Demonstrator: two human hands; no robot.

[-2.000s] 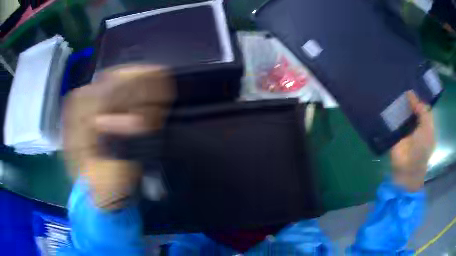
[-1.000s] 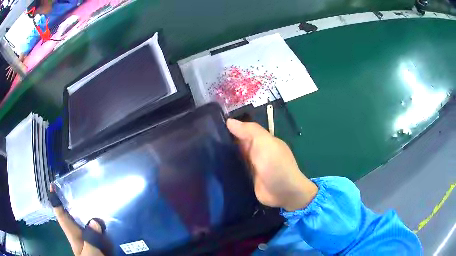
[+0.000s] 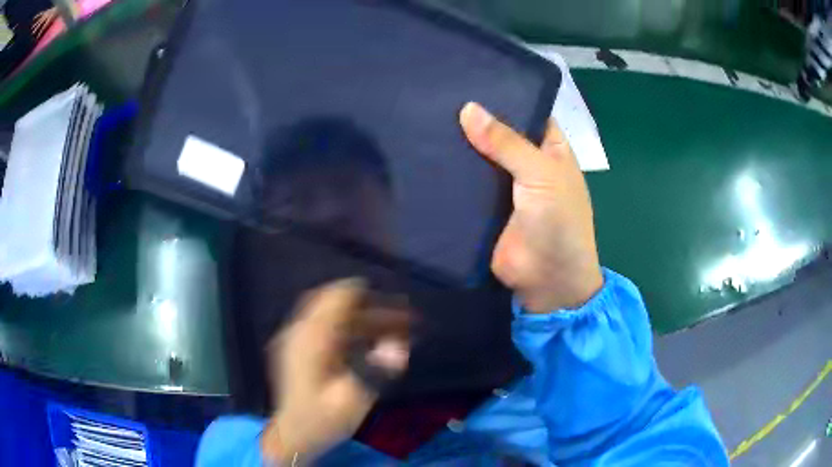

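My right hand (image 3: 547,210) holds a display assembly (image 3: 429,119) by its right edge, thumb on the glossy dark face. The display is raised and tilted, with a white label near its lower left. My left hand (image 3: 333,365) is blurred, below the display and over a black work tray (image 3: 274,292); a dark finger cot shows on it. Whether its fingers grip anything cannot be told. The display hides much of the bench behind it.
A tablet stack (image 3: 50,191) with white sheets stands at the left, beside a blue object (image 3: 111,150). A white paper sheet (image 3: 579,119) shows partly behind my right hand on the green bench (image 3: 666,191). A blue tote (image 3: 100,438) with white-edged units is at the lower left.
The display has been raised and turned, its label now at the left. My left hand has left its lower left side and moved right, over the black tray. My right hand still holds it.
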